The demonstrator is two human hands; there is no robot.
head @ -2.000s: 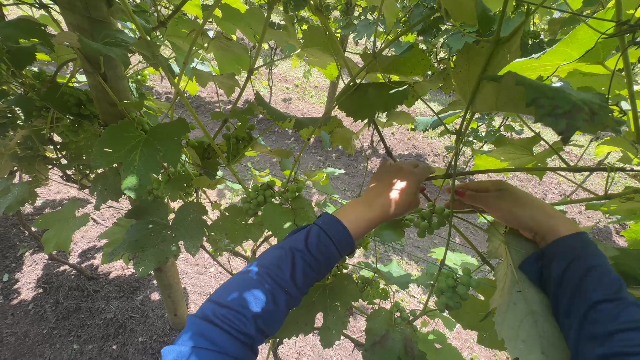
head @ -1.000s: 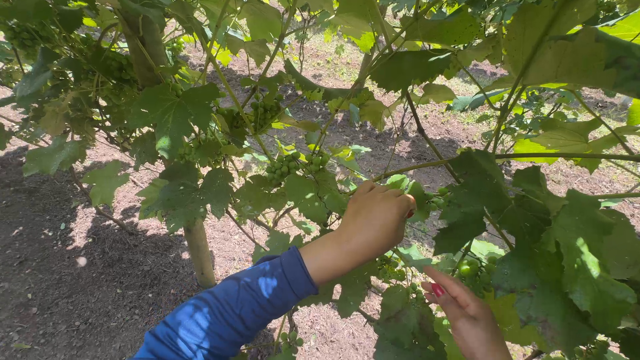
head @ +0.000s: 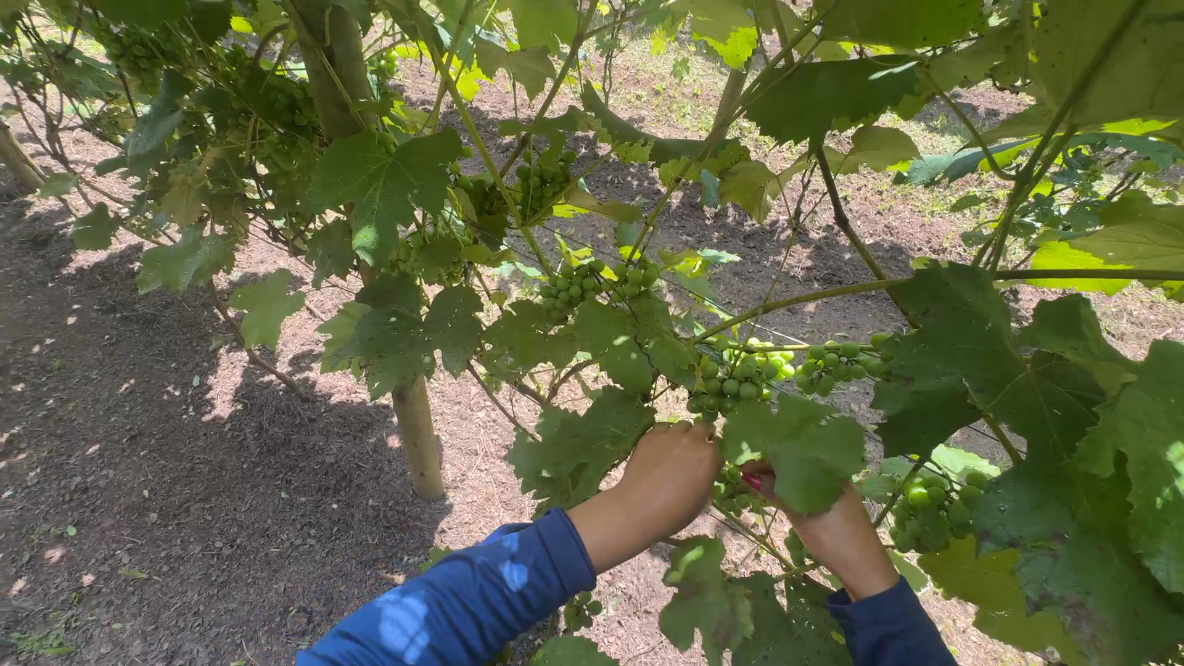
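Observation:
My left hand (head: 668,476) has its fingers curled just below a cluster of green grapes (head: 740,377), against the leaves and stems; what its fingertips touch is hidden. Close on its right, my right hand (head: 828,527) reaches up behind a broad grape leaf (head: 800,449) that covers most of its fingers. One red fingernail shows beside small grapes between the hands. Whether either hand grips a stem cannot be made out. A woody vine cane (head: 805,298) runs above both hands.
A wooden post (head: 418,435) stands left of the hands. More grape clusters hang at upper left (head: 573,287) and at right (head: 934,509). Large vine leaves (head: 999,370) crowd the right side. Mulched soil (head: 213,499) lies below.
Both hands have left the cane they were at two seconds ago and are now lower, under the grapes. Since one second ago my right hand has come up beside my left. The view has shifted.

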